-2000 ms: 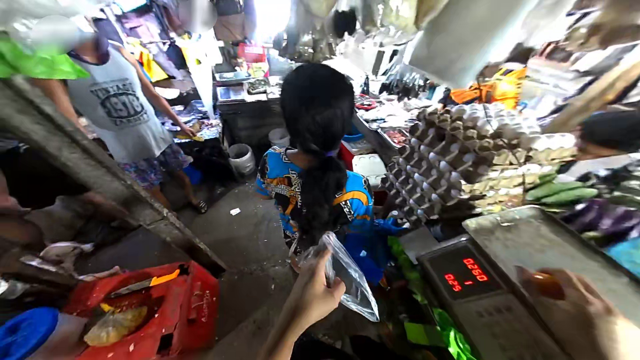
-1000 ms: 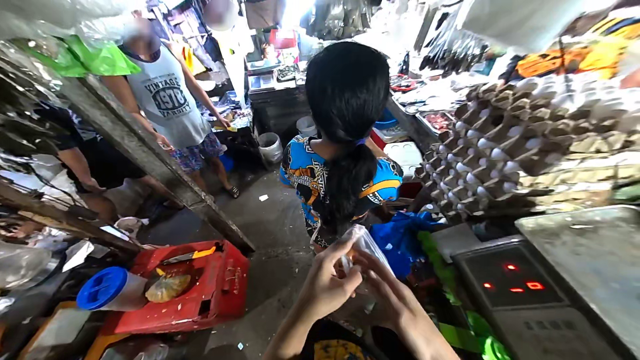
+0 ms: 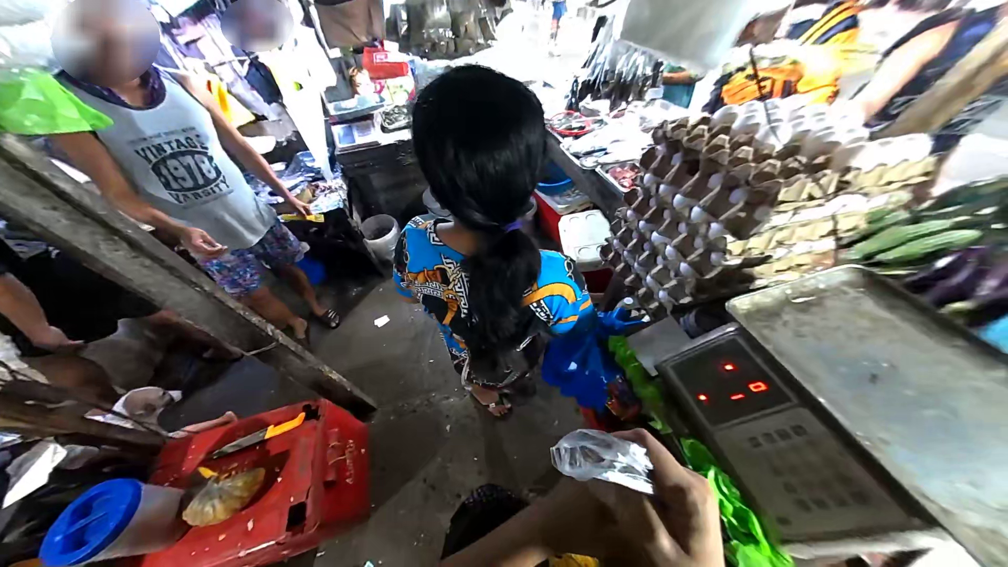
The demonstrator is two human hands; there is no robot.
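A small clear plastic bag (image 3: pixel 602 458) sticks up, crumpled, from between my two hands at the lower middle. My right hand (image 3: pixel 681 504) has its fingers closed around the bag's right end. Against it lies my left hand (image 3: pixel 594 512), coming from the lower left; its fingers are partly covered, so its grip is unclear. Whatever the bag holds is hidden. Just to the right stands a digital scale (image 3: pixel 772 441) with red lit digits and a bare-looking metal tray (image 3: pixel 882 370). Green leaves (image 3: pixel 732 504) lie between my hands and the scale.
A person in a blue patterned shirt (image 3: pixel 441 276) stands in front, facing away. Egg trays (image 3: pixel 701 197) are stacked at right, near green vegetables (image 3: pixel 913 240). A red crate (image 3: pixel 339 472) at lower left bears a knife (image 3: pixel 260 435) and a cut squash piece (image 3: pixel 224 496). A slanting post (image 3: pixel 173 276) crosses the left.
My right hand has left the scale tray, where it held a small reddish-brown thing, and joined my left at the bag. Both hands have since moved right. The scale's digits have changed.
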